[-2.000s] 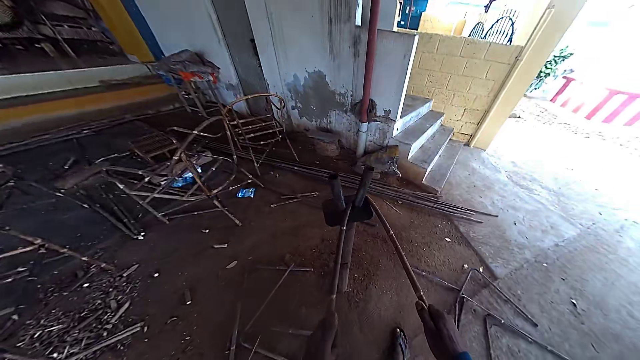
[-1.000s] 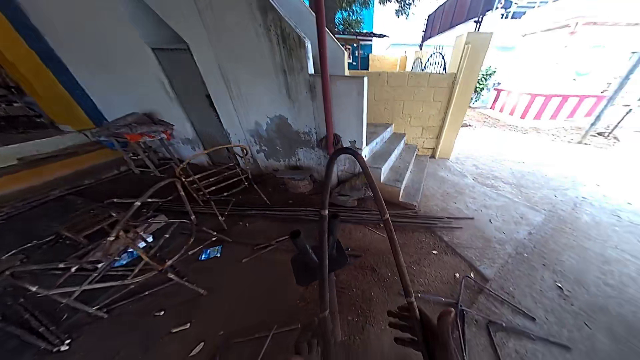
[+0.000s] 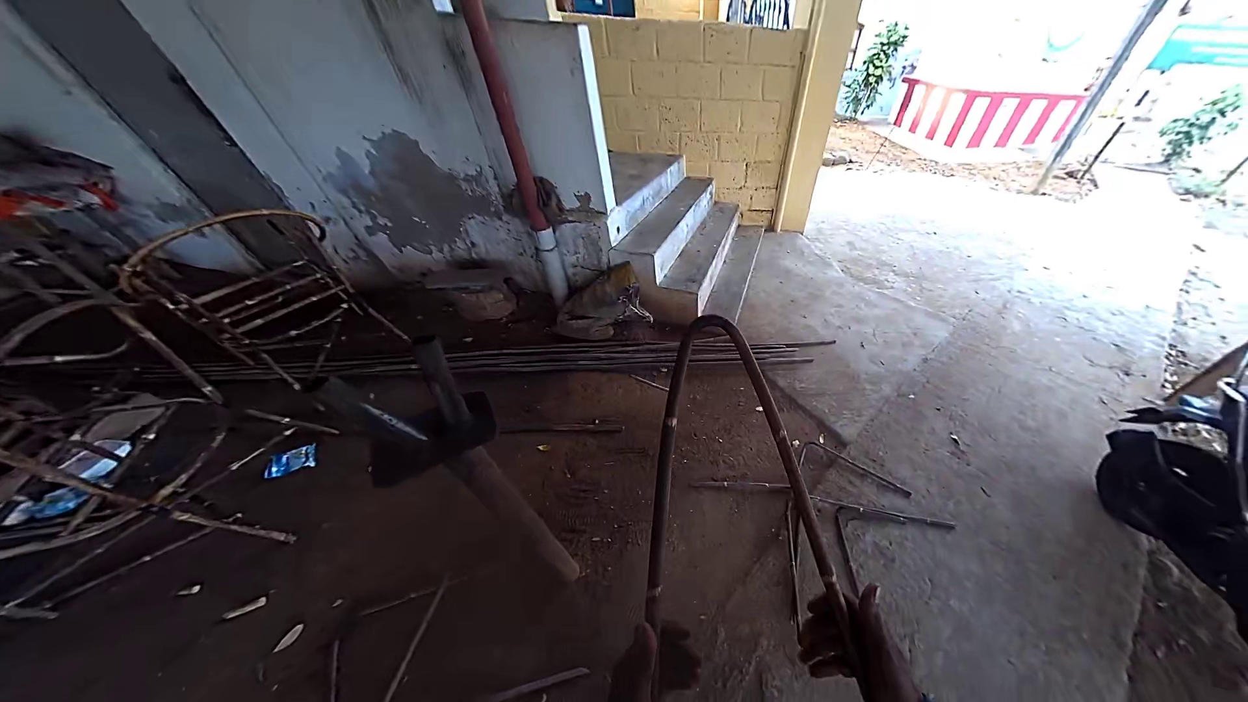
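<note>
A cane pole bent into a narrow upside-down U [image 3: 717, 322] stands up in front of me. My left hand [image 3: 651, 663] is around its left leg at the bottom of the view, thumb on one side and fingers on the other. The right leg lies in my right hand [image 3: 848, 634], against the palm with the fingers partly curled. To the left of the cane is a dark post [image 3: 517, 512] with a plate and two short upright pipes [image 3: 444, 385] at its top; the cane is apart from it.
Cane chair frames [image 3: 253, 292] are heaped at the left. Long cane poles [image 3: 585, 359] lie by the wall before concrete steps [image 3: 682, 224]. Bent cane pieces [image 3: 877, 512] lie on the ground right of my hands. A dark vehicle part [image 3: 1170, 487] shows at the right edge.
Two seconds ago the cane's upper end was at the pipes of the post; now the bent cane is clear of them, to their right. The view has swung right.
</note>
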